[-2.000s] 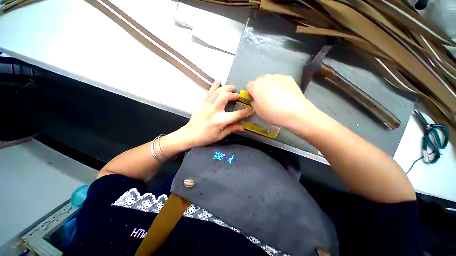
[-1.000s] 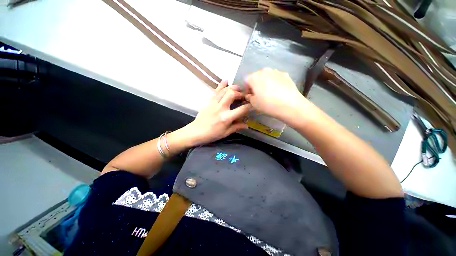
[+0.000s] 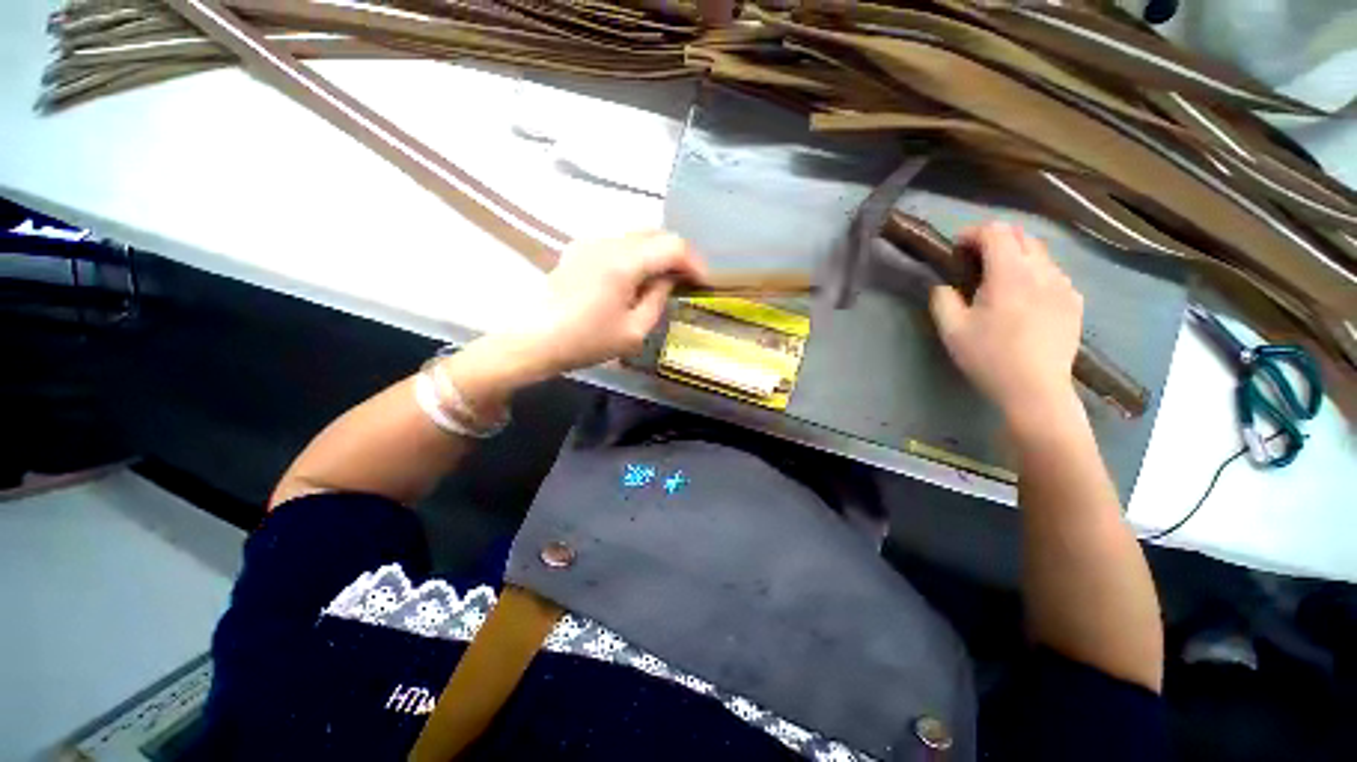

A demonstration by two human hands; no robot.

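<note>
My left hand (image 3: 618, 298) is closed on the brown leather strap (image 3: 395, 146); a short strap end sticks out to its right over the grey board (image 3: 759, 194). The strap runs up and left across the white table and has a pale line along it. The yellow jig (image 3: 734, 351) lies just below that end, uncovered. My right hand (image 3: 1015, 310) is on the wooden handle of the cobbler's hammer (image 3: 1109, 383). The dark curved hammer head is blurred, right of the strap end. Whether the hammer touches the board, I cannot tell.
Piles of brown straps (image 3: 1027, 90) spread across the back. Scissors with teal-green handles (image 3: 1277, 390) lie at the right with a dark cord. A thin yellow strip (image 3: 960, 459) is on the board's near edge. A small thin greyish item (image 3: 607, 171) lies left of the board.
My right hand has left the strap end and moved right onto the hammer handle. My left hand has moved off the jig, which now shows whole. The view has shifted.
</note>
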